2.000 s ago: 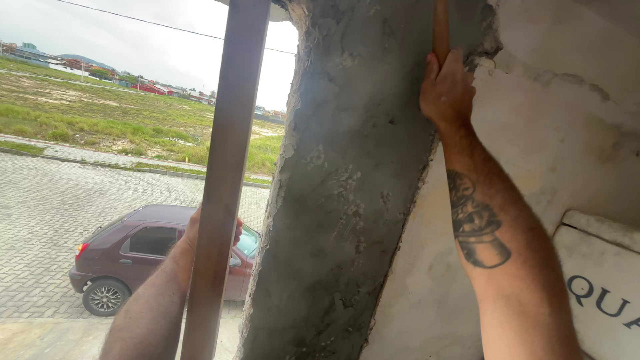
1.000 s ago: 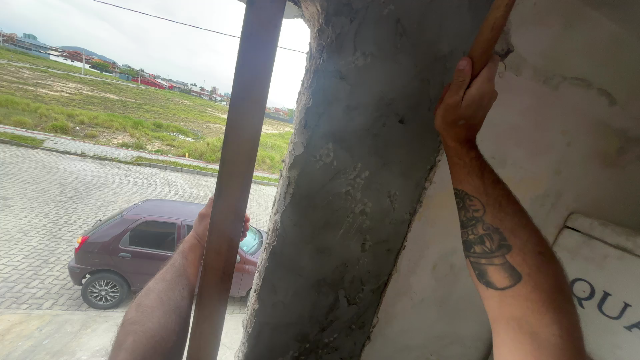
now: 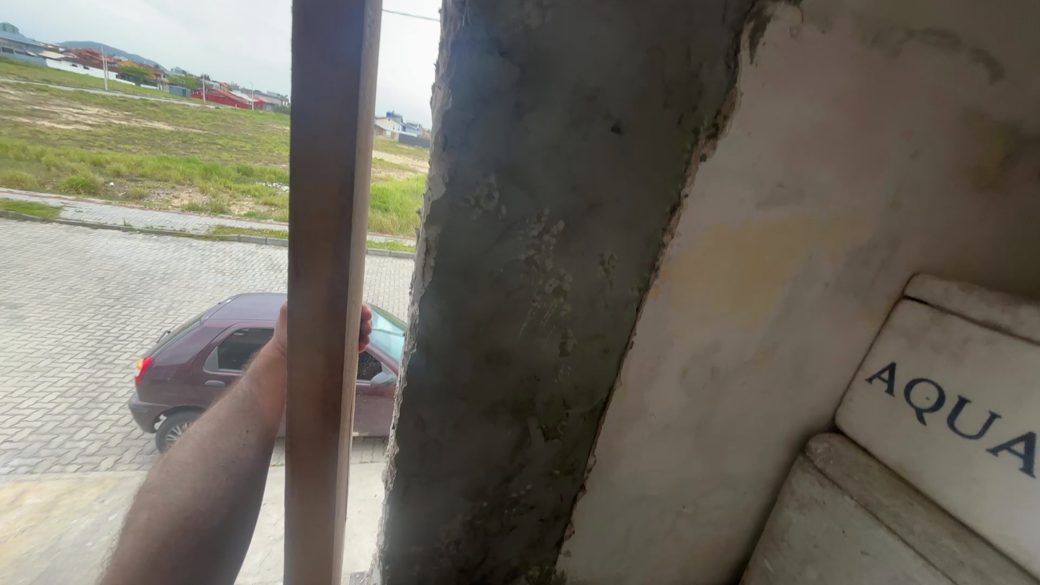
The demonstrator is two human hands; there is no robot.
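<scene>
My left hand [image 3: 365,328] is wrapped around a long wooden board [image 3: 325,276] from behind, its fingertips showing past the right edge. The board stands nearly upright, left of a column face covered in dark grey mortar [image 3: 528,268], with a gap between them at mid-height. Small rough marks dot the mortar, and its edges are ragged. My right hand is out of view.
Right of the mortar runs an older stained plaster wall [image 3: 731,325]. A white lettered box or tank [image 3: 951,390] and another pale block [image 3: 845,520] stand at the lower right. Outside, a maroon car [image 3: 236,349] is parked on block paving [image 3: 73,325].
My right hand, earlier on a wooden piece at the upper right of the mortar, has left the view along with that piece. My left hand still holds the board. The view has shifted somewhat.
</scene>
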